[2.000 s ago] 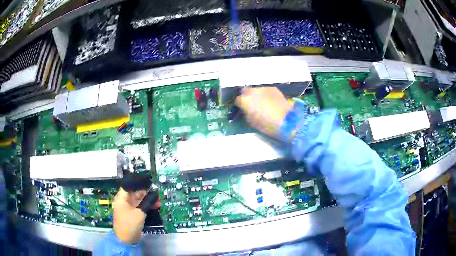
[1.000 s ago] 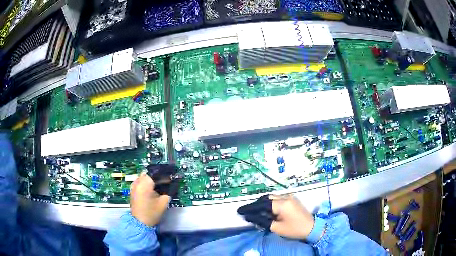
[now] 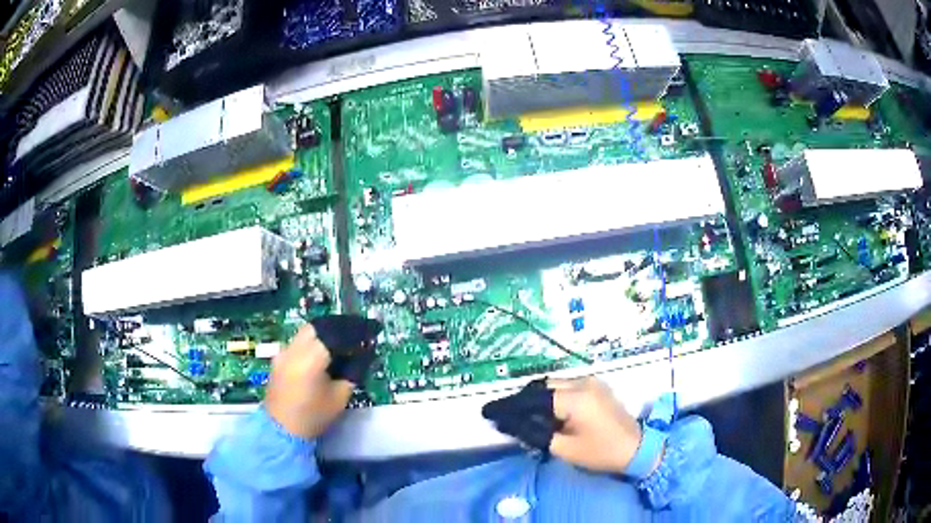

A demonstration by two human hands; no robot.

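Note:
A green circuit board (image 3: 408, 138) lies in front of me, with a finned heatsink (image 3: 582, 87) over a yellow strip at its far edge. A long white heatsink or cover (image 3: 561, 209) crosses its middle. My left hand (image 3: 316, 376), with black-covered fingertips, is at the near edge, where this board meets the left one. Its fingers are bent together, and whether they hold a small part is hidden. My right hand (image 3: 572, 421) is over the front rail, its black-covered fingers closed together and pointing left; no part shows in them.
More boards lie to the left (image 3: 235, 209) and right (image 3: 735, 123). The metal front rail (image 3: 735, 366) runs below them. Bins of blue parts (image 3: 342, 22) stand behind. A blue coiled cord (image 3: 620, 66) hangs across the view. A box of blue cylinders (image 3: 806, 403) is lower right.
Two seconds ago my right hand was at the far heatsink; it has come back to the front rail. The view has tilted down. Over the last second both hands have barely moved.

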